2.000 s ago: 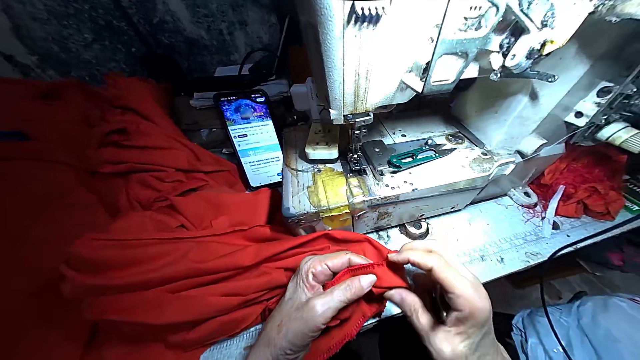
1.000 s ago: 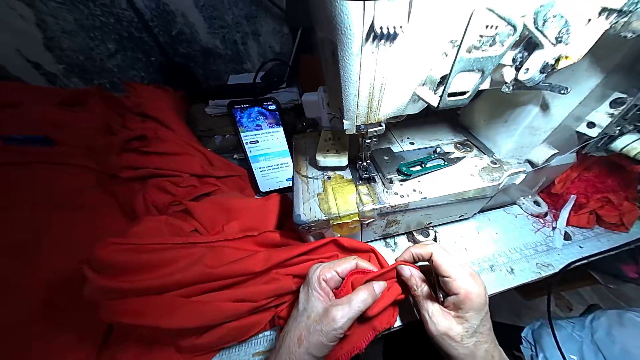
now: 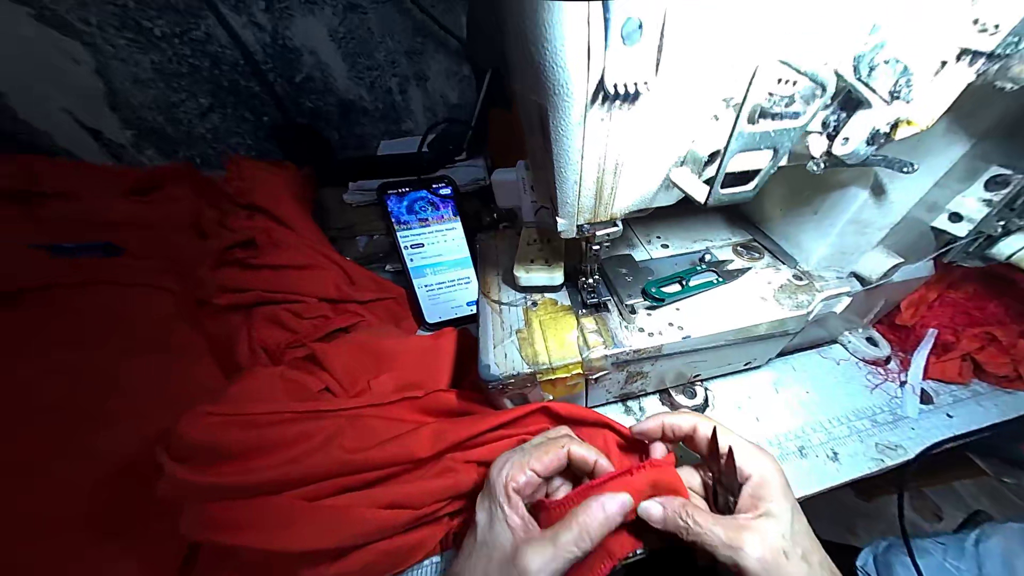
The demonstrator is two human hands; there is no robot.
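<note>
Red fabric [image 3: 344, 456] spreads over the left side and runs into both hands. My left hand [image 3: 544, 504] pinches a stitched edge of it between thumb and fingers. Close beside it, my right hand [image 3: 720, 496] grips the same edge at its folded end, and dark pointed blades, apparently of thread snips [image 3: 722, 472], stick up from its palm. Their handles are hidden. Above the hands stands a white sewing machine [image 3: 608, 128], its presser foot [image 3: 592, 288] over the bed with no fabric under it. Green-handled thread snips [image 3: 688, 284] lie on the machine bed.
A lit smartphone [image 3: 436, 264] lies left of the machine, beside a white plug adapter [image 3: 540, 260]. Yellow tape [image 3: 552, 340] covers part of the bed's corner. Red scraps and threads [image 3: 960, 328] are heaped at the right. A black cable [image 3: 904, 496] hangs past the table edge.
The hands have shifted along the fabric edge, and a strip of it now lies flatter between the thumbs. The dark blades in my right hand now show plainly.
</note>
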